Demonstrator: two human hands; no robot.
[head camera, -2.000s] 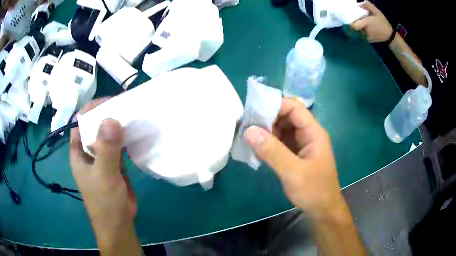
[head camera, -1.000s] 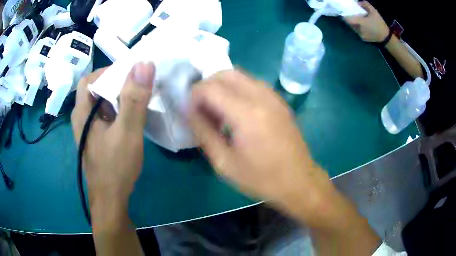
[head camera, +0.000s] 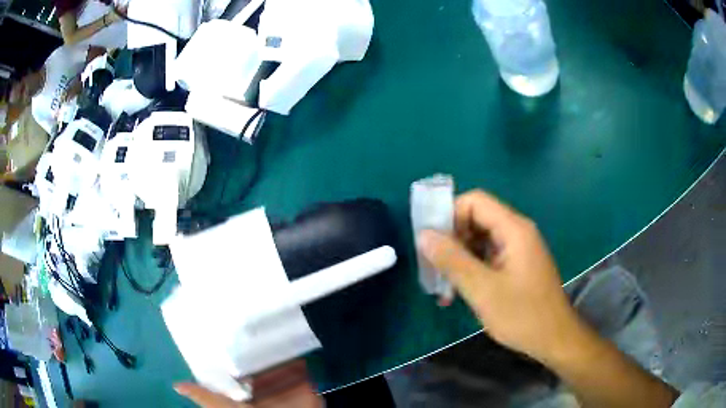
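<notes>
A white security camera (head camera: 239, 307) is at the lower left, with its black ball end (head camera: 342, 239) pointing right and a white blade antenna (head camera: 342, 276) lying across the ball. My left hand (head camera: 275, 388) is under the camera's lower edge and holds it; much of the hand is hidden by the housing. My right hand (head camera: 505, 275) pinches a folded grey-white wiping cloth (head camera: 434, 231) between thumb and fingers, to the right of the ball and apart from it.
Many white cameras (head camera: 171, 159) with black cables are piled on the green table (head camera: 358, 135) at the left and upper left. A squeeze bottle (head camera: 521, 48) stands at the top right, another (head camera: 707, 72) at the right edge. Another person's arm (head camera: 83, 24) shows at the top left.
The camera has been turned so its black ball and antenna now show, and sits lower. My right hand with the cloth has moved right, off the housing. The view has shifted left.
</notes>
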